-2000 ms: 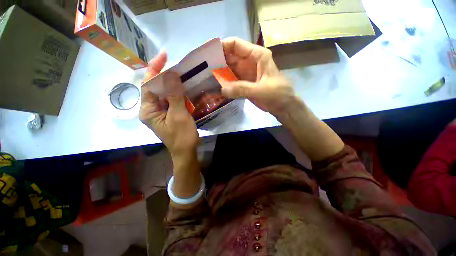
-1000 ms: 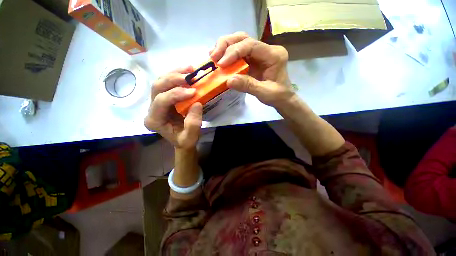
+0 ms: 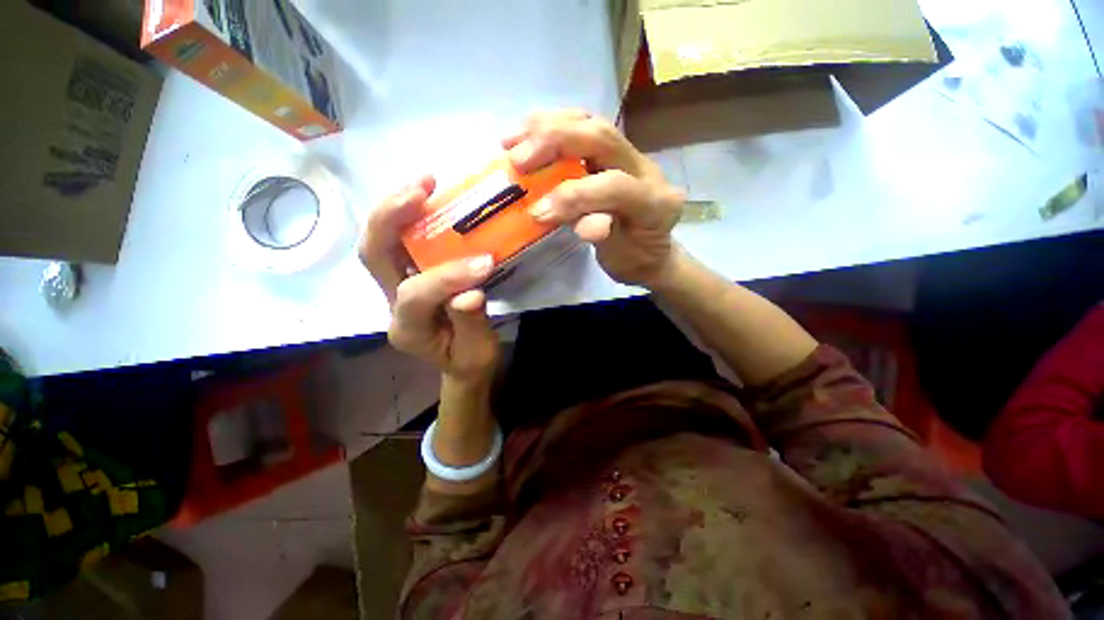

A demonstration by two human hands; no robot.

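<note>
A retail box (image 3: pixel 499 216) with an orange end and a dark hang slot is held in both hands over the table's front edge. Its orange end faces up and lies flat; a printed side shows below it. My left hand (image 3: pixel 438 285) grips the box's left end, fingers behind and thumb side in front. My right hand (image 3: pixel 611 194) grips its right end, with fingertips on the orange face. The inside of the box is hidden.
A tape roll (image 3: pixel 251 216) lies left of the hands. Another retail box (image 3: pixel 248 61) stands behind it. Brown cartons stand at the far left (image 3: pixel 73 133) and back right (image 3: pixel 787 36). A yellow-green strip (image 3: pixel 1064 197) lies at right. A red sleeve (image 3: pixel 1059 412) shows at the right edge.
The box's open flap has been folded down, hiding the reddish contents seen earlier. The orange end now lies closed between both hands, slightly lower than a second ago.
</note>
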